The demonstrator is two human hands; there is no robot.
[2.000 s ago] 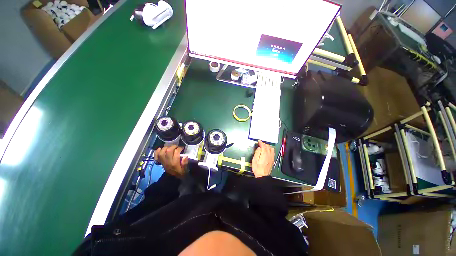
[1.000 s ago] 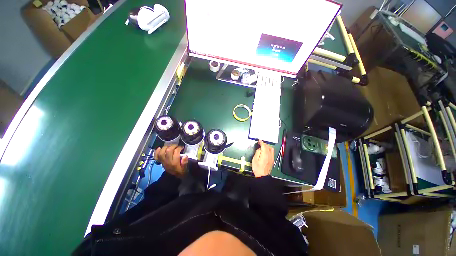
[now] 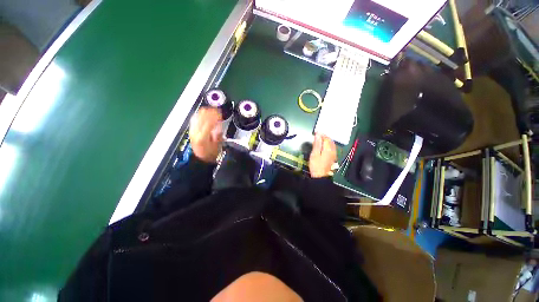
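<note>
Three security cameras with black ball heads and white bases stand in a row at the bench's front edge: the left one (image 3: 216,100), the middle one (image 3: 247,113) and the right one (image 3: 275,128). My left hand (image 3: 206,134) is blurred and lies over the base of the left camera; its fingers hide that base, and I cannot tell whether they grip it. My right hand (image 3: 322,156) is at the near end of the white keyboard (image 3: 341,97), right of the cameras, with fingers close together; whether it holds anything is unclear.
A green conveyor belt (image 3: 130,65) runs along the left. A yellow tape roll (image 3: 309,101) lies behind the cameras. The bright monitor (image 3: 331,17) and a small parts tray (image 3: 301,48) are at the back. At right are a mouse (image 3: 367,171), a black printer (image 3: 422,106) and racks (image 3: 481,189).
The view has shifted, so the bench things sit higher and nearer. My left hand has moved up from the pigtail side onto the left camera. My right hand stays by the keyboard's near end.
</note>
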